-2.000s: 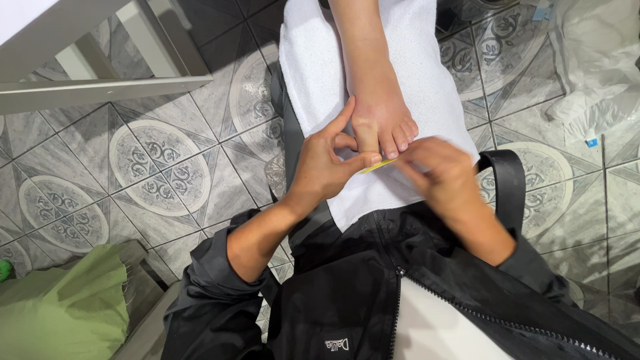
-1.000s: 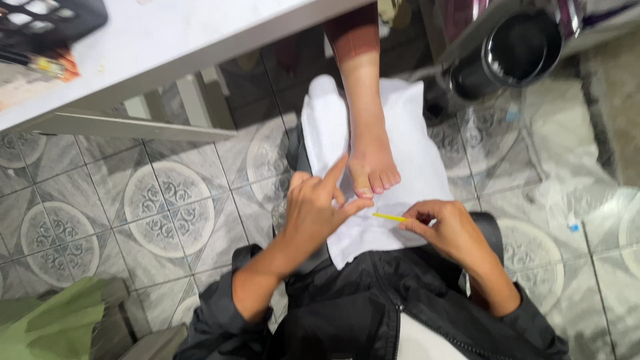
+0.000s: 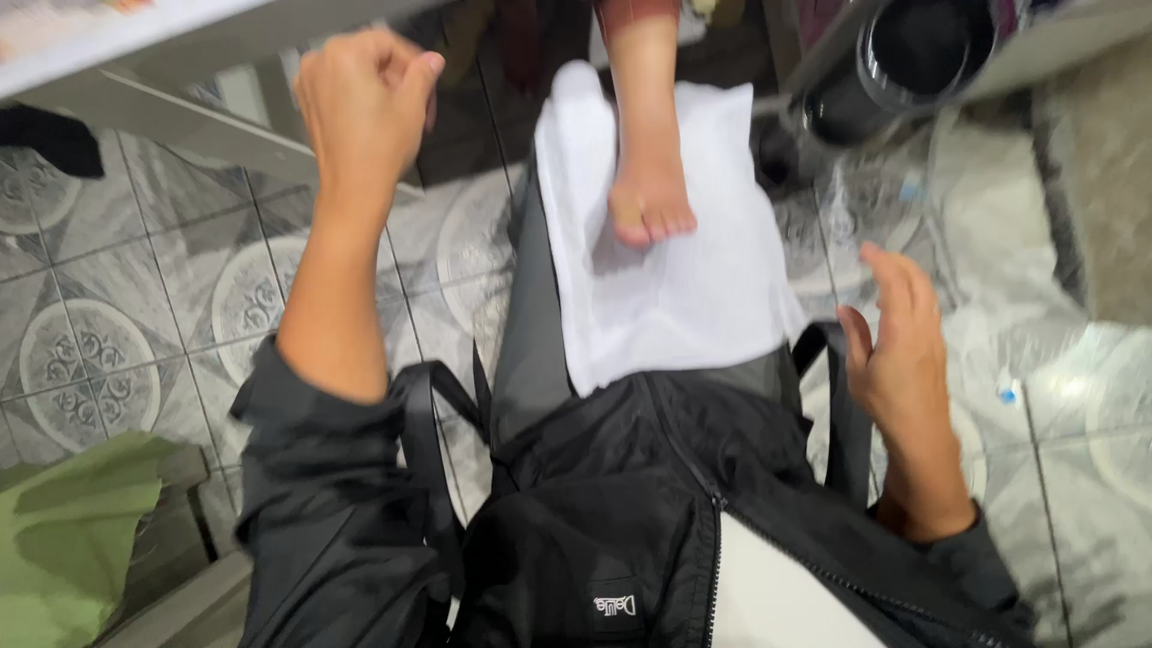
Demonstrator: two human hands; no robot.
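Observation:
Another person's bare foot (image 3: 652,184) rests on a white towel (image 3: 684,306) spread over my lap. Raised at the upper left, beside the edge of the table, my left hand (image 3: 369,99) has its fingers curled; whether anything is inside them cannot be told. My right hand (image 3: 900,337) is off to the right of the towel, fingers apart, with nothing seen in it. Neither hand touches the foot. The yellow stick seen earlier does not show.
A white tabletop (image 3: 117,31) crosses the upper left. A shiny black cylindrical container (image 3: 850,103) stands at the upper right. Green cloth (image 3: 76,531) lies at the lower left, and patterned tiles (image 3: 90,369) cover the floor.
Both hands have moved away from the toes, the left one up toward the table, the right one farther right. The yellow stick, in my right hand one second ago, is out of sight.

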